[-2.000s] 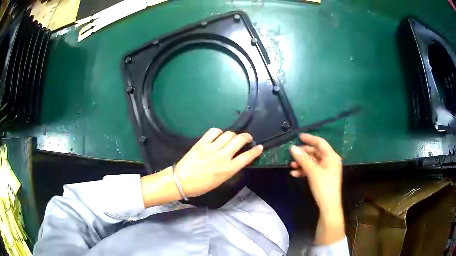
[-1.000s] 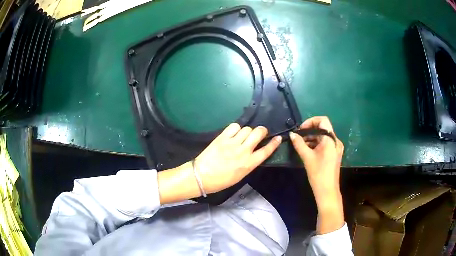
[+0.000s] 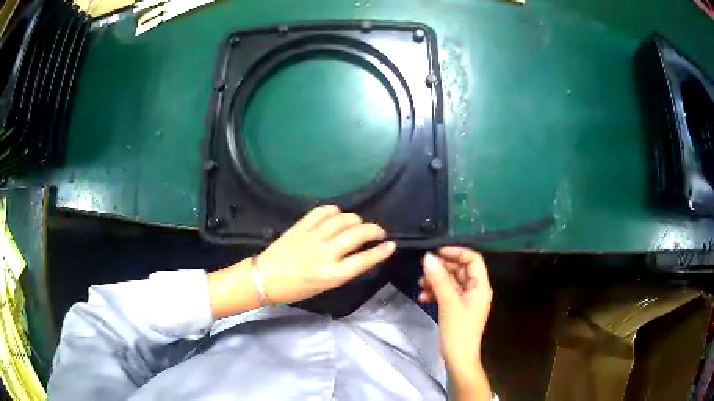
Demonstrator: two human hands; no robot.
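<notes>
A square black frame (image 3: 423,192) with a large round opening lies on the green bench, its near edge close to the bench edge. A thin black strip (image 3: 513,232) runs along the frame's near edge and trails right over the bench. My left hand (image 3: 325,254) lies on the near edge, its fingertips pressing the strip against the frame. My right hand (image 3: 458,282) is just below the strip near the frame's near right corner, fingers curled and thumb near the index finger; no strip is seen between them.
A stack of black frames (image 3: 47,86) stands at the left. Another black frame or stack (image 3: 681,125) is at the right. Cream paper (image 3: 168,12) lies at the back left. Yellow strips (image 3: 16,305) hang at lower left. A cardboard box (image 3: 618,337) is below the bench at right.
The frame has turned so its sides lie nearly square to the bench edge. My right hand has let go of the strip and moved down and left. My left hand has shifted left.
</notes>
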